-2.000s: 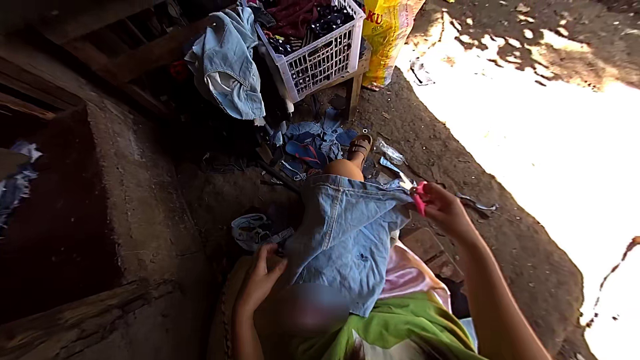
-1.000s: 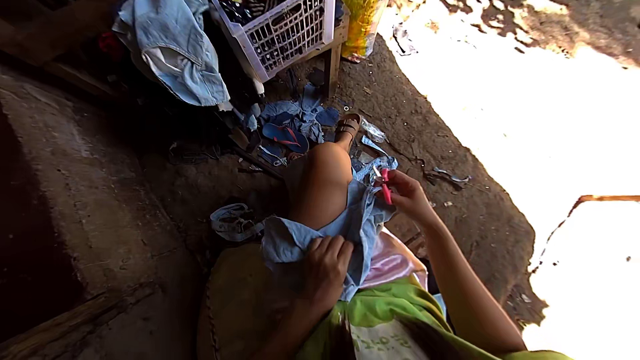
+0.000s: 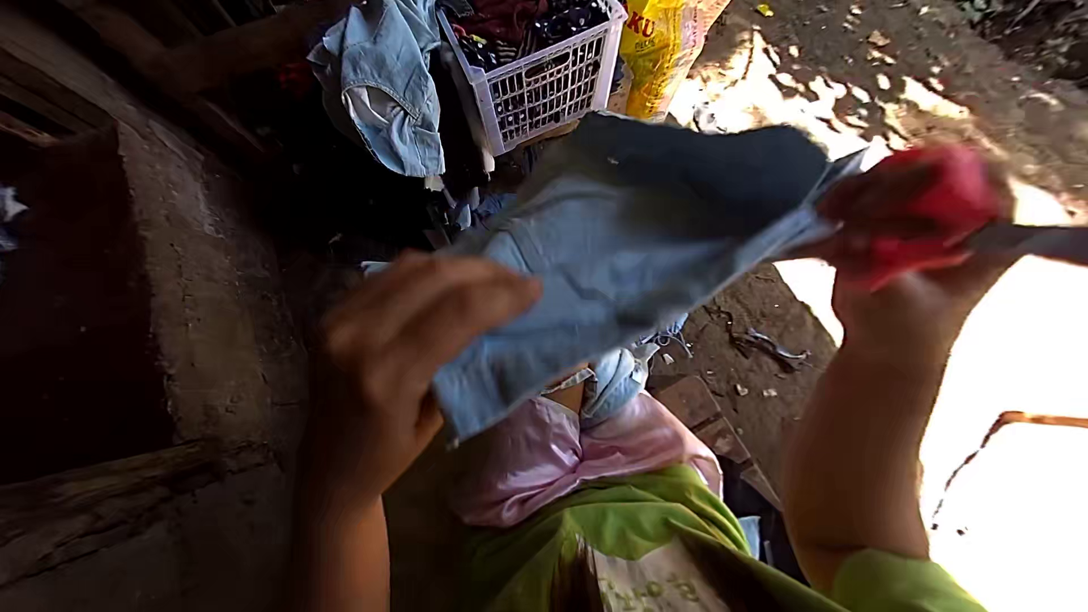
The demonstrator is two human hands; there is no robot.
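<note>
A piece of blue denim (image 3: 586, 263) is raised in front of me, stretched between my two hands. My left hand (image 3: 408, 348) is at its lower left part, fingers curled, and seems to pinch the cloth, though the fingertips partly hide the contact. My right hand (image 3: 909, 229), blurred, holds the denim's right end together with red-handled scissors (image 3: 952, 204); a dark blade points out to the right. Another denim piece (image 3: 616, 382) lies on my lap over pink satiny cloth (image 3: 544, 459).
A white plastic basket (image 3: 552, 89) of dark clothes stands at the top, with denim (image 3: 395, 93) hanging left of it and a yellow sack (image 3: 659, 55) to its right. A low concrete ledge (image 3: 195, 280) runs along the left. Scraps (image 3: 769, 347) lie on the dirt ground.
The right hand with the red-handled scissors has risen up and to the right. A denim piece that was down on the lap or leg is now held up between both hands.
</note>
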